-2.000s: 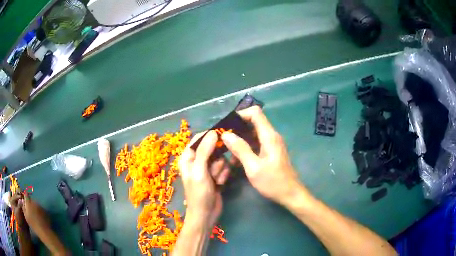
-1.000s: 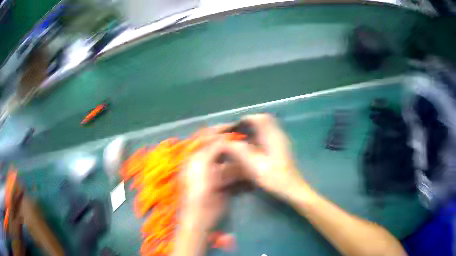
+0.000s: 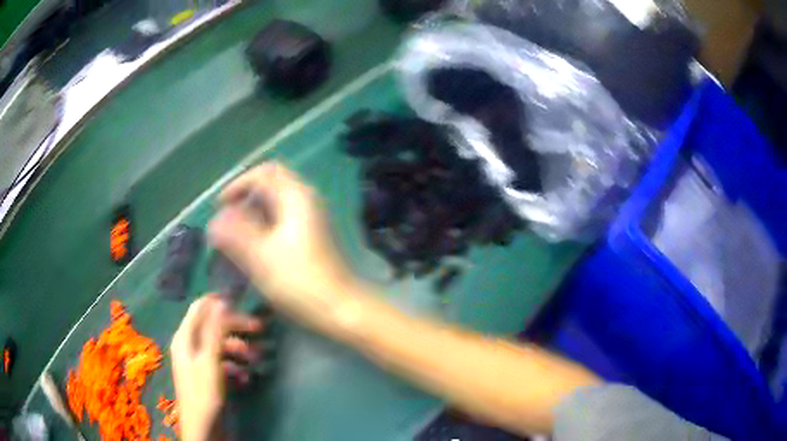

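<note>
The view is blurred. My left hand [image 3: 200, 366] is at the lower left, its fingers curled around a black housing [image 3: 226, 274] that rises above it. My right hand [image 3: 280, 232] is just above and to the right, fingers bent and close together near the housing's top end; whether they hold a small part is too blurred to tell. Another black housing [image 3: 179, 261] lies on the green bench left of my hands. A heap of small black pieces [image 3: 414, 194] lies right of my right hand. A pile of orange pieces [image 3: 116, 375] lies at the lower left.
An open clear plastic bag [image 3: 569, 125] with black contents adjoins the black heap. A blue bin [image 3: 634, 237] stands at the right. Beyond the white line lie a black rounded unit [image 3: 289, 59] and a black housing with orange inside [image 3: 120, 237].
The view has swung right, so the black heap, bag and blue bin show more fully. My hands have moved from close together over the orange pile to slightly apart beside the loose housing.
</note>
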